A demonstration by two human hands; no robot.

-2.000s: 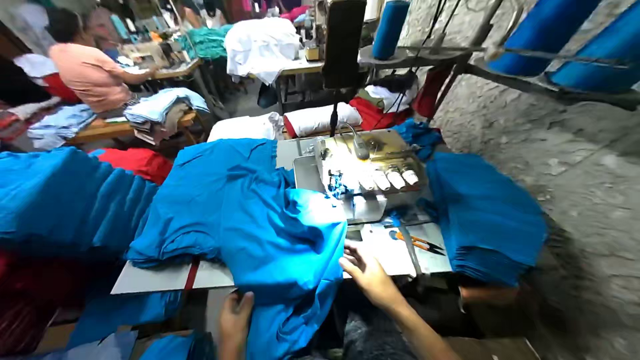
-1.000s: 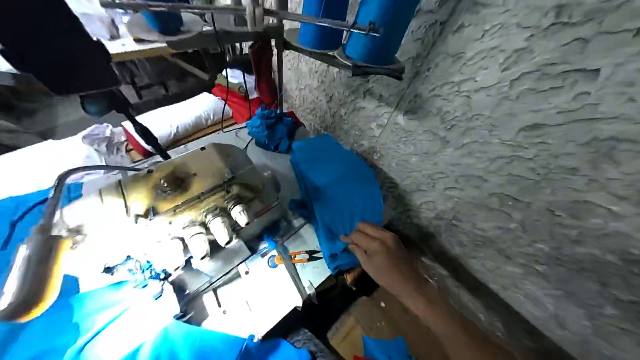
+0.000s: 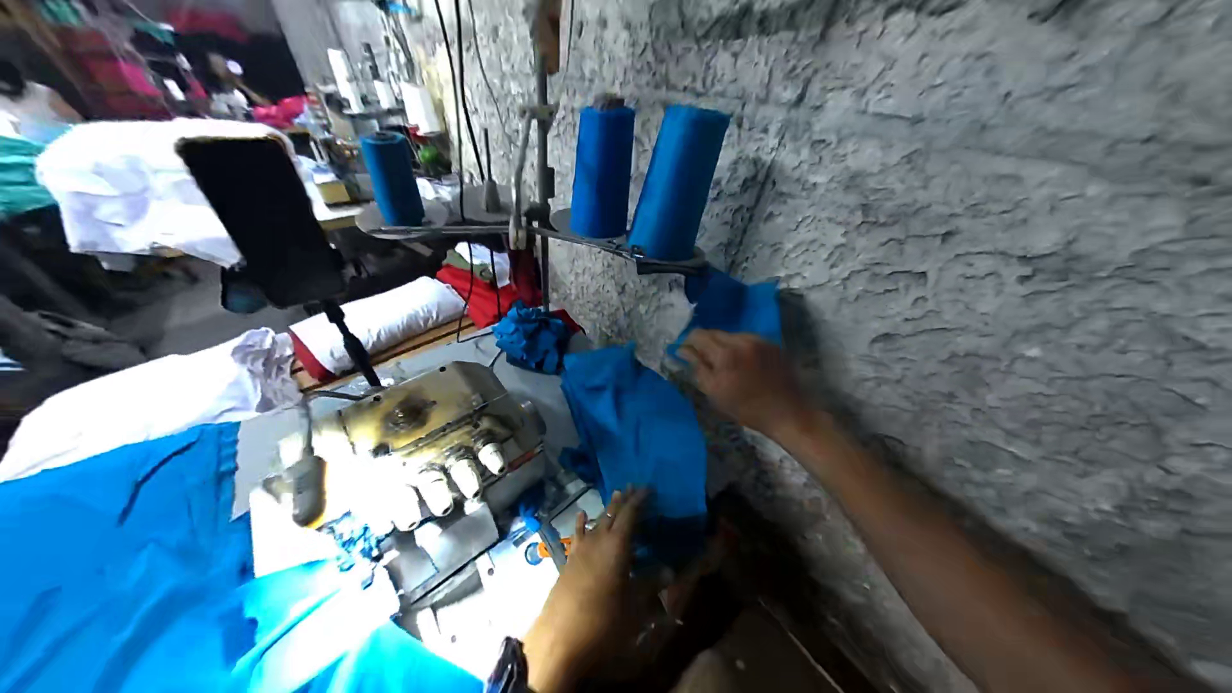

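Observation:
My right hand [image 3: 746, 380] is raised beside the wall, its fingers closed on a blue fabric piece [image 3: 736, 306]. Below it, my left hand [image 3: 602, 553] rests with its fingertips on the lower part of a stack of blue fabric pieces [image 3: 640, 423]; whether it grips them I cannot tell. To the left stands an overlock sewing machine [image 3: 438, 409], its lamp [image 3: 308, 489] shining on the needle area. A large blue cloth [image 3: 115, 568] lies at the machine's left. An orange-handled tool [image 3: 547, 551] shows partly beside my left hand.
Blue thread cones [image 3: 603, 173] stand on a thread stand close to the rough wall [image 3: 982, 289]. A black phone-like device [image 3: 255, 217] is mounted behind the machine. White rolled cloth [image 3: 385, 322] and a crumpled blue cloth [image 3: 531, 337] lie behind it. A person [image 3: 38, 101] is at the far left.
My right hand has moved from the fabric stack up beside the wall, with a blue piece in it. My left hand has come into view at the stack. The view has shifted.

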